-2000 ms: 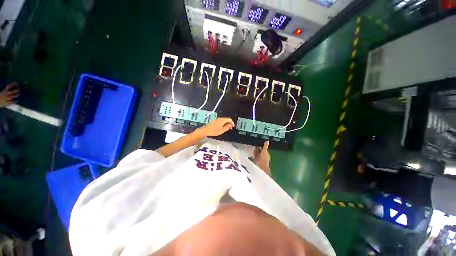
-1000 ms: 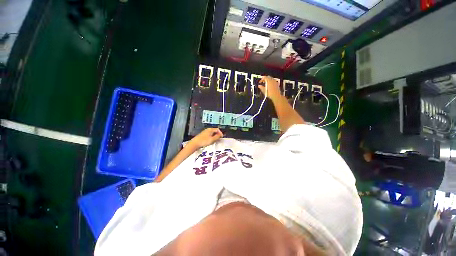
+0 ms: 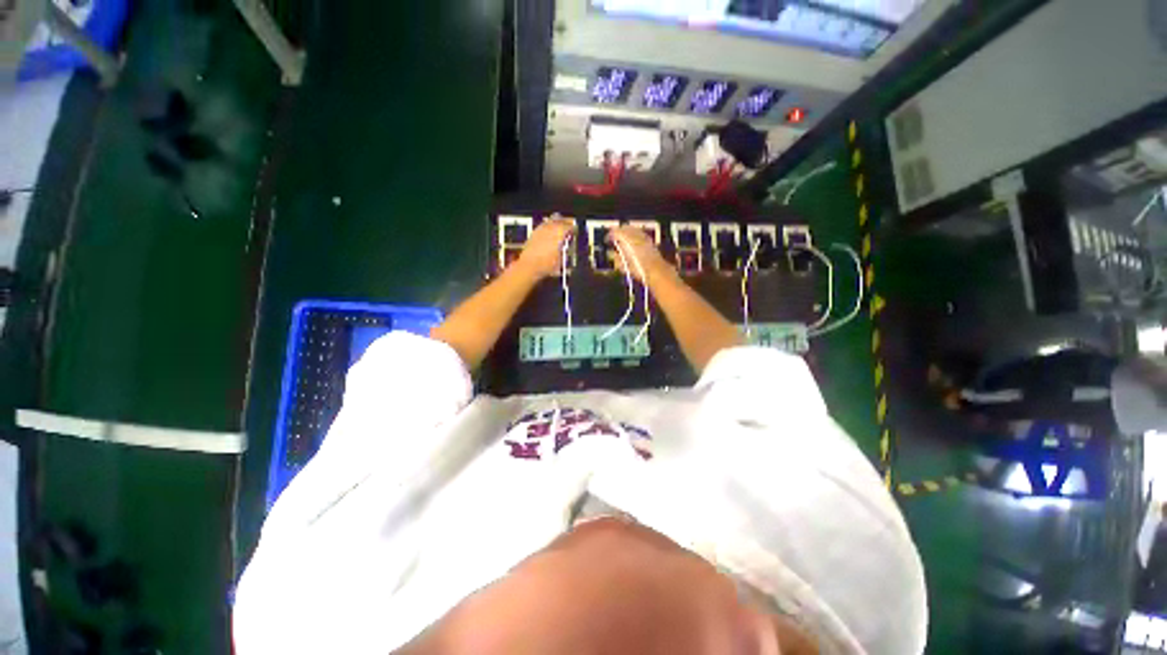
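The black test fixture point(image 3: 691, 301) lies in front of me with a row of sockets in pale frames along its far side. My left hand point(image 3: 548, 246) is at the second socket from the left. My right hand point(image 3: 636, 252) is at the third and fourth sockets, beside white cables point(image 3: 567, 297). The fingers of both hands are small and blurred, and I cannot tell if they grip a unit or a plug. The cables run down to a pale green port panel point(image 3: 585, 343). A second port panel point(image 3: 777, 338) is partly covered by my right sleeve.
A blue tray point(image 3: 297, 384) with rows of small black units is at the left, partly behind my left sleeve. A grey test cabinet point(image 3: 570, 128) with blue-lit meters, red wires and a screen stands behind the fixture. Yellow-black floor tape point(image 3: 878, 371) runs at the right.
My left hand has moved from the fixture's front edge up to the sockets. My right hand has shifted slightly left along the socket row from a second ago. The view has shifted.
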